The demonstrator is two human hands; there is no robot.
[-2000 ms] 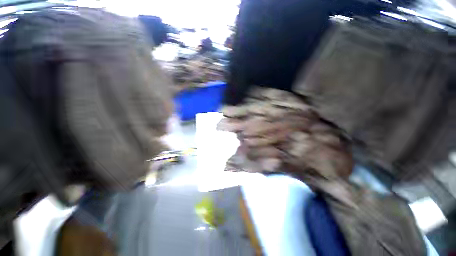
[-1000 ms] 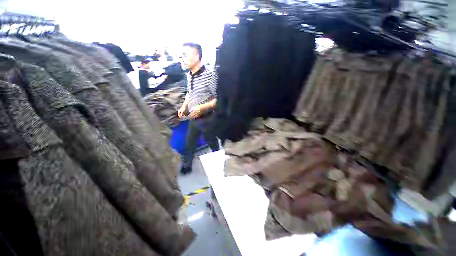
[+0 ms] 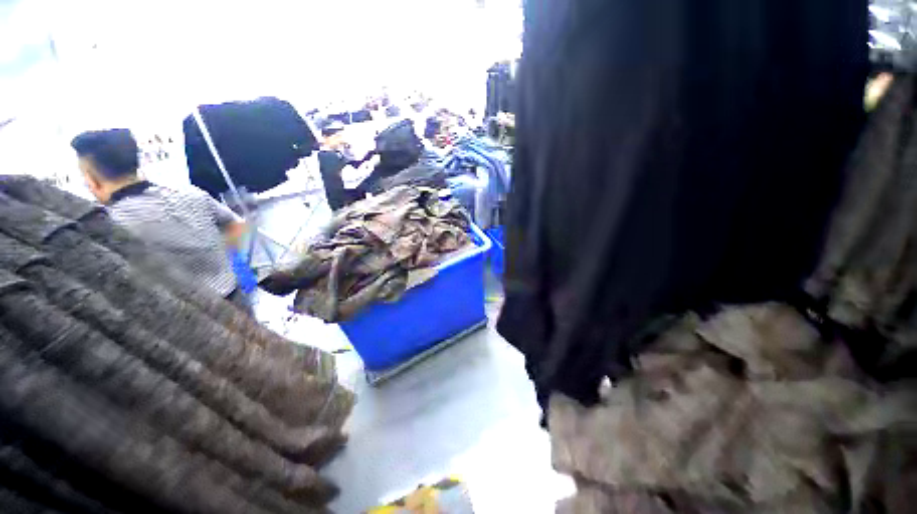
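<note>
Neither my left hand nor my right hand is in the picture. A crumpled heap of brown-grey jackets lies nearest in front of me at the lower right, cut off by the bottom edge. A dense row of hung tweed jackets fills the left side. Long black garments hang at centre right, partly over the back of the heap. More brown-grey jackets hang at the far right edge.
A blue bin heaped with brown garments stands on the pale floor. A person in a striped shirt is behind the left row. Yellow floor marking shows at the bottom. A black cloth hangs farther back.
The view has moved forward and turned. The black garments look larger, the blue bin has come into full view, and the person now stands at the left, turned away. The white table surface has mostly left view.
</note>
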